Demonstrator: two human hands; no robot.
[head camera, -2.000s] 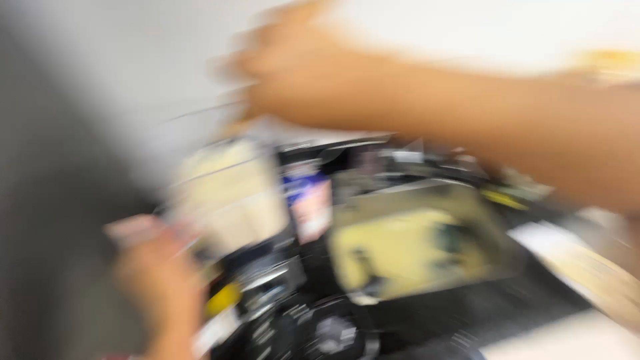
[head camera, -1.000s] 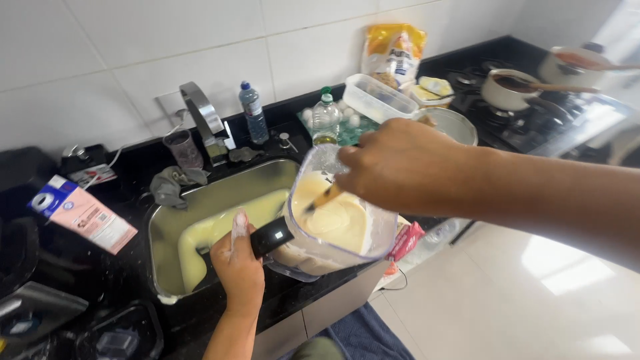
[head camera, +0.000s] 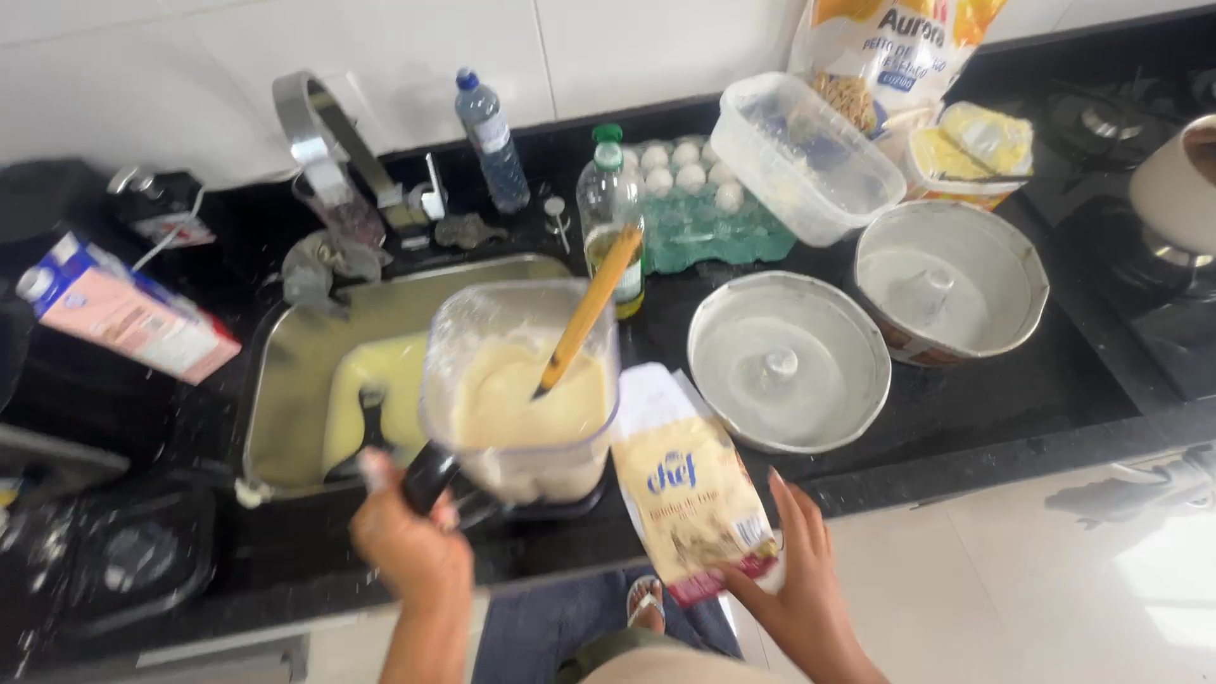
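My left hand (head camera: 413, 532) grips the black handle of a clear blender jug (head camera: 518, 456), which stands on the black counter by the sink and holds pale batter. A wooden-handled utensil (head camera: 589, 313) leans in the jug, its lower end sunk in the batter. At the right, my right hand (head camera: 788, 560) has its fingers around the lower end of a paper flour packet (head camera: 693, 484), which lies beside the jug. Two round metal tube pans (head camera: 788, 361) with pale, dusted-looking insides stand beyond the packet.
The steel sink (head camera: 275, 399) holds yellowish liquid and a dark utensil. Behind stand a faucet (head camera: 332, 142), a blue-capped bottle (head camera: 492, 142), an oil bottle (head camera: 610, 218), an egg tray (head camera: 722, 237) and a plastic tub (head camera: 807, 161). A milk carton (head camera: 133, 313) lies left; a pot (head camera: 1178, 190) is right.
My right hand has let go of the utensil in the jug and moved to the flour packet. The jug now stands more upright, still in my left hand.
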